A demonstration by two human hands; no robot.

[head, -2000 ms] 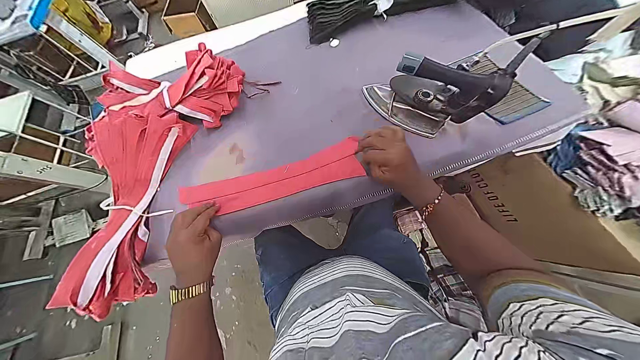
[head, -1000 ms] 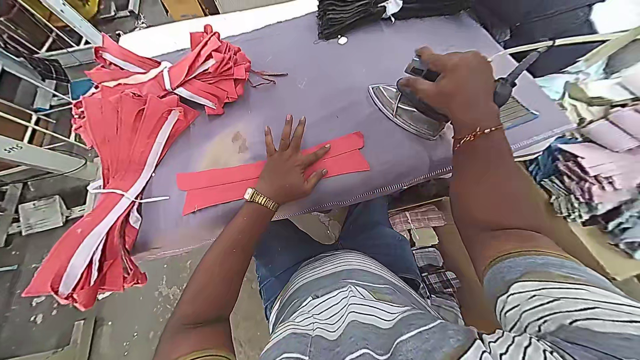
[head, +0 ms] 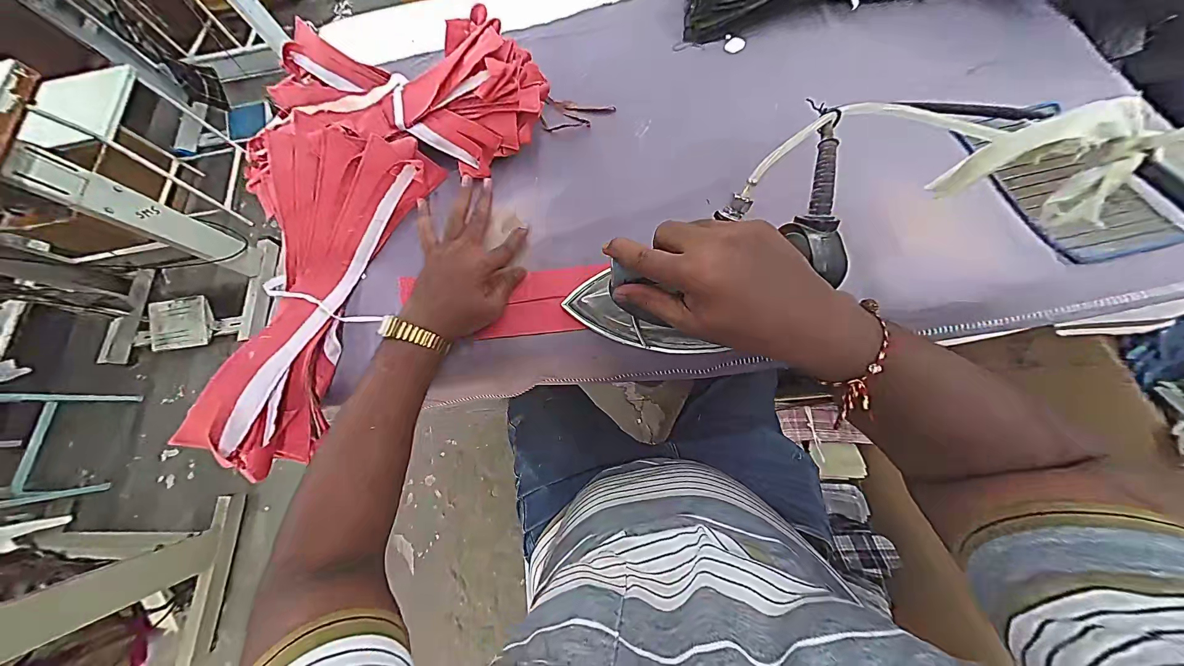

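Note:
My right hand (head: 712, 282) is closed around the handle of a steam iron (head: 601, 310), whose pointed metal soleplate rests on the right part of a red folded fabric strip (head: 536, 305). Fingers spread, my left hand (head: 467, 264) lies on the strip's left part and holds nothing; its fingertips come near the red bundles. The strip lies flat on the grey padded ironing table (head: 647, 120), a seam line running along it. A cord and a hose run from the back of the iron.
Left of the strip lie a tied red fabric bundle (head: 305, 222) and another red bundle (head: 499, 83) behind it. An iron rest (head: 1082, 213) sits at right, a pale tied cloth over it. Dark fabric (head: 731, 14) lies at the far edge.
The iron has come from its place at the right onto the strip, my right hand on it. My left hand has moved from the strip's middle to its left part.

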